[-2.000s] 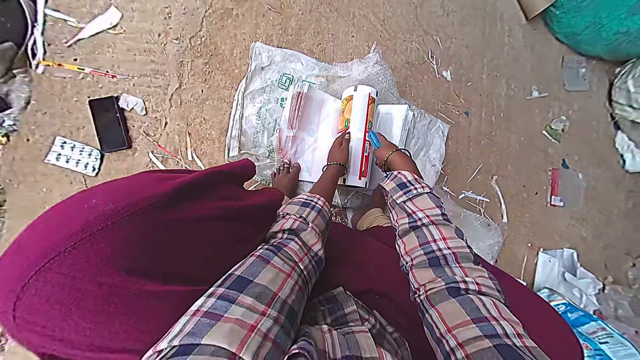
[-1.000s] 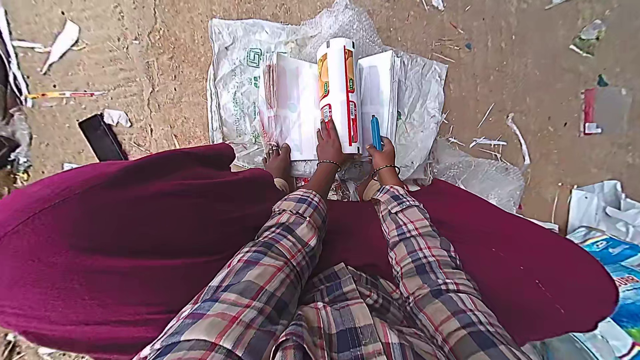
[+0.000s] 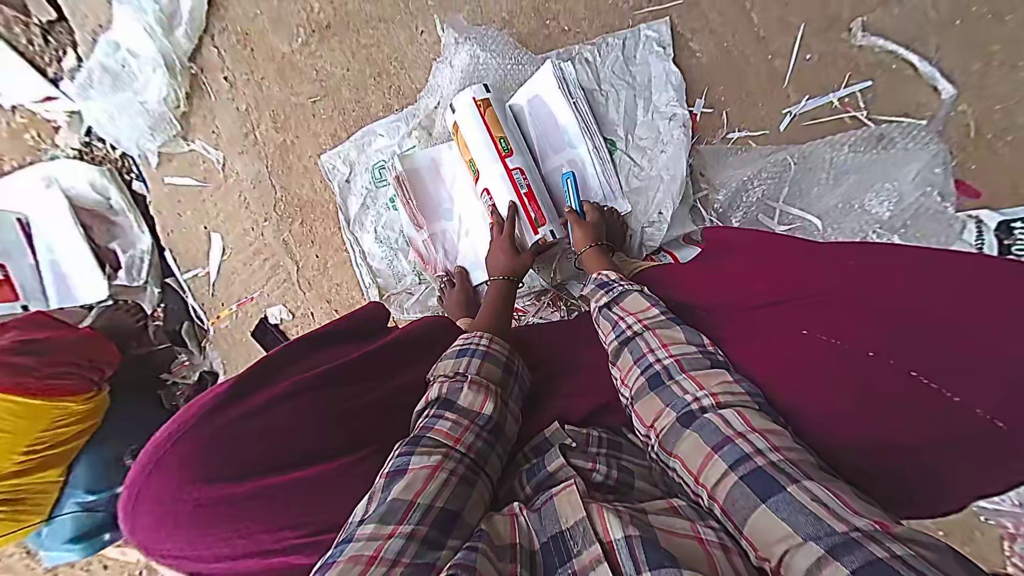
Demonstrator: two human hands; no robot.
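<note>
A roll of printed plastic film [image 3: 506, 164], white with red and orange print, lies between two stacks of white sheets, the left stack [image 3: 440, 200] and the right stack [image 3: 564, 128]. My left hand [image 3: 509, 248] rests with spread fingers on the roll's near end. In my right hand [image 3: 590, 228] is a blue utility knife [image 3: 571, 192], pointing away from me beside the roll; whether its blade is out cannot be told. Under the stacks lies a white woven plastic sack [image 3: 660, 104]. My bare feet touch the near edges of the stacks.
Bubble wrap [image 3: 832, 180] lies on the ground at the right, with thin plastic strips [image 3: 828, 102] around it. Part of another person in red and yellow cloth [image 3: 48, 416] shows at the left edge, near white sheets [image 3: 52, 256]. A dark phone-like object [image 3: 268, 334] is partly covered by my skirt.
The view has turned and shifted towards the left, bringing another person into sight. My left hand stays on the roll, and the blue knife remains in my right hand.
</note>
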